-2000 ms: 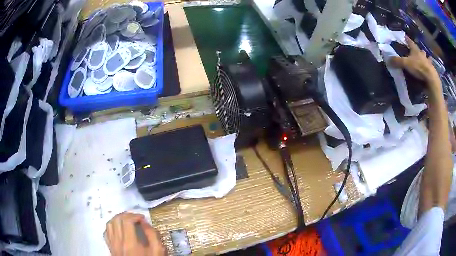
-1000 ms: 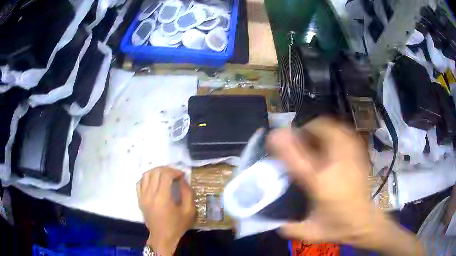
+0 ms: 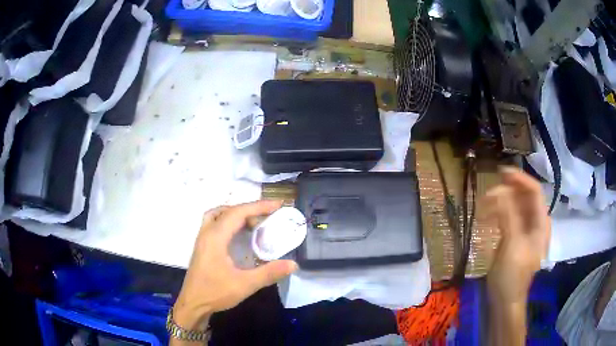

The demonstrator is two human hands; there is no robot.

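A black plastic housing (image 3: 395,219) lies on a foam wrap sheet (image 3: 351,290) at the bench's front edge, with an oval recess (image 3: 348,217) facing up. A white oval part (image 3: 279,233) lies at its left edge, joined by short lead wires. My left hand (image 3: 236,260) is around this part, thumb and fingers at its edges. My right hand (image 3: 517,223) is blurred, raised to the right of the housing, and holds nothing that I can see. A second black housing (image 3: 321,125) lies behind, with another white oval part (image 3: 248,128) at its left side.
A blue bin (image 3: 250,24) of white ovals stands at the back. The fume fan (image 3: 449,57) and the soldering iron stand (image 3: 515,128) are at back right. Wrapped housings (image 3: 50,149) are stacked left, more housings (image 3: 581,111) right. A blue crate (image 3: 101,328) and an orange-red bundle (image 3: 432,316) are below the bench edge.
The second housing, carried in my right hand a second ago, now lies on the bench in front of the first. My right hand has let go and moved right. My left hand has reached its oval part.
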